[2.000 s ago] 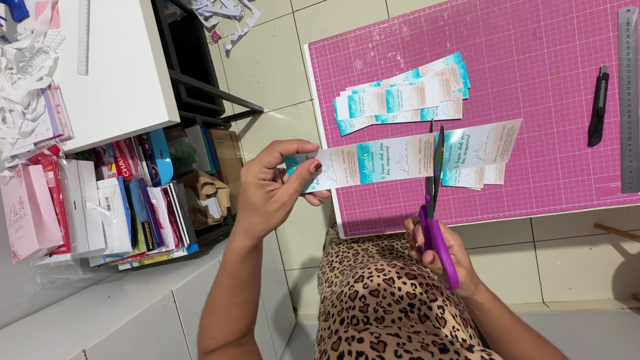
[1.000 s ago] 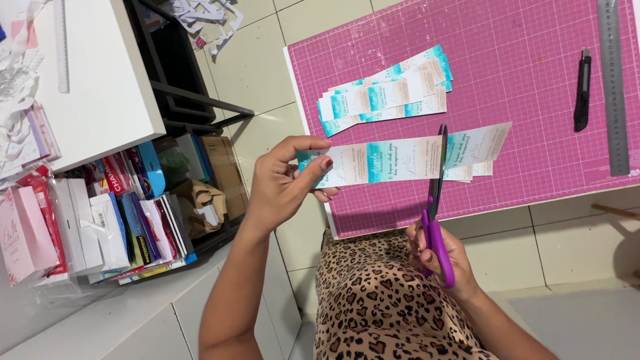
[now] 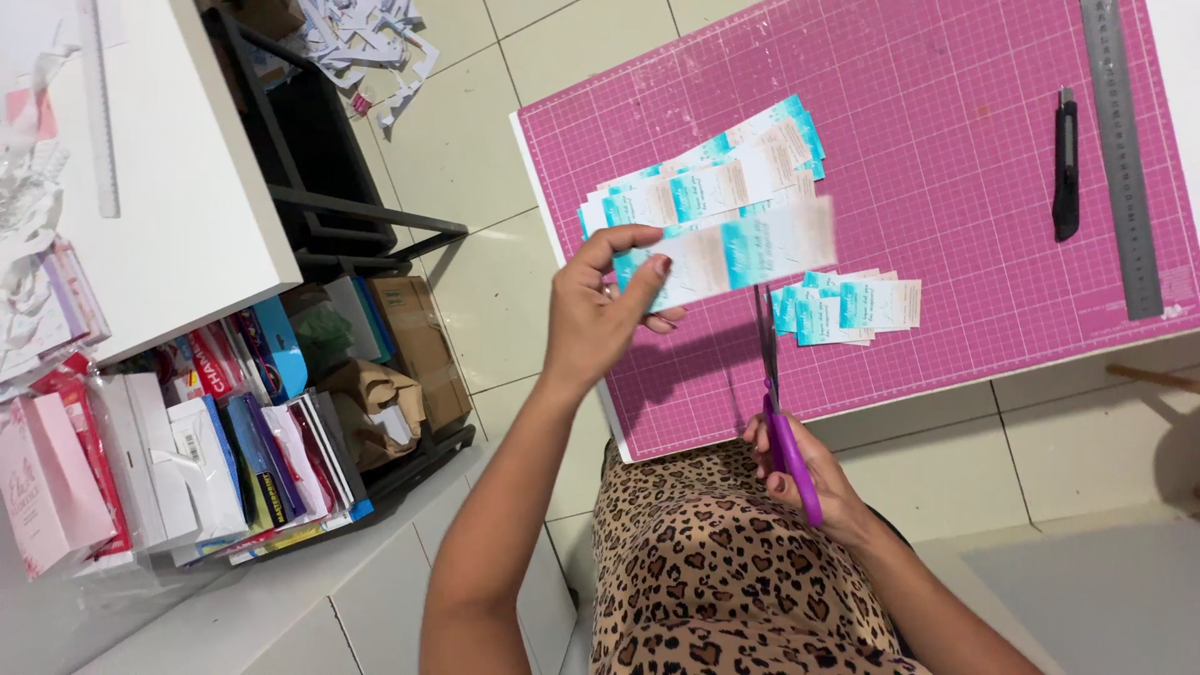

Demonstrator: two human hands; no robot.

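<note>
My left hand pinches the left end of a printed paper strip with teal and beige panels, held up over the cutting mat. In my right hand are purple-handled scissors, blades pointing away from me and nearly closed, just below the strip. Beyond the strip, several similar strips lie overlapped on the pink gridded mat. A small group of cut cards lies to the right of the scissor blades.
A black utility knife and a steel ruler lie on the mat's right side. At left stands a white table with a clear ruler and paper scraps. Below it are packed stationery items and a cardboard box. Paper offcuts lie beyond.
The strip is now shorter, its right-hand piece cut off. My left hand has raised it away from the scissors, toward the uncut strips. The scissor blades no longer cross it.
</note>
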